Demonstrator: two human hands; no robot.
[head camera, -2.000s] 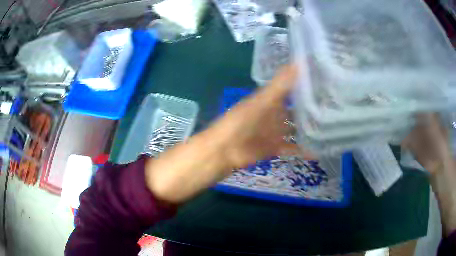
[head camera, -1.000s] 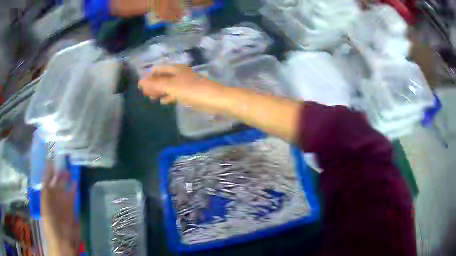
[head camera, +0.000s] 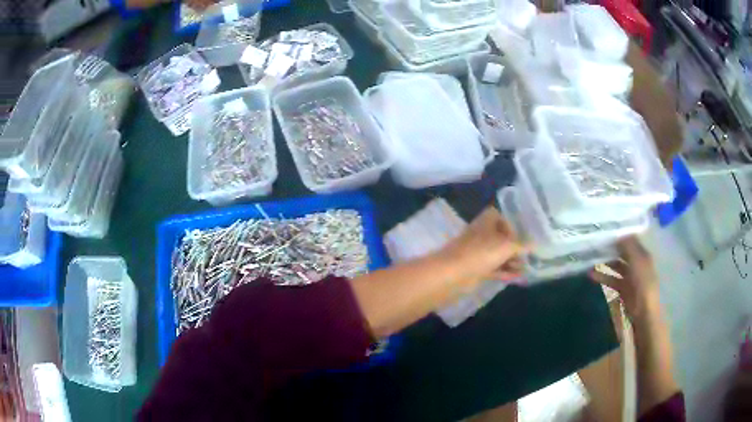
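A stack of clear boxes (head camera: 589, 210) stands at the right edge of the bench, its top box holding slim metal parts. My left hand (head camera: 493, 246) is closed at the stack's lower left side, with its fingertips on the edge of a low box. My right hand (head camera: 631, 276) is at the stack's near right corner, fingers apart; whether it bears on the box is hidden. The blue tray (head camera: 375, 235), full of silvery pins, lies left of my left hand, partly under my left sleeve. A white ribbed pad (head camera: 425, 231) lies under my left forearm.
A clear box of pins (head camera: 101, 371) stands left of the tray. Two filled clear boxes (head camera: 231, 152) (head camera: 330, 140) and a white-lidded box (head camera: 429, 128) stand beyond it. Tilted nested boxes (head camera: 78, 177) are at the left. More box stacks (head camera: 429, 37) are at the back.
My right arm has drawn back from across the bench to the right-hand stack. My left hand has moved from the far left to that stack. The view has shifted.
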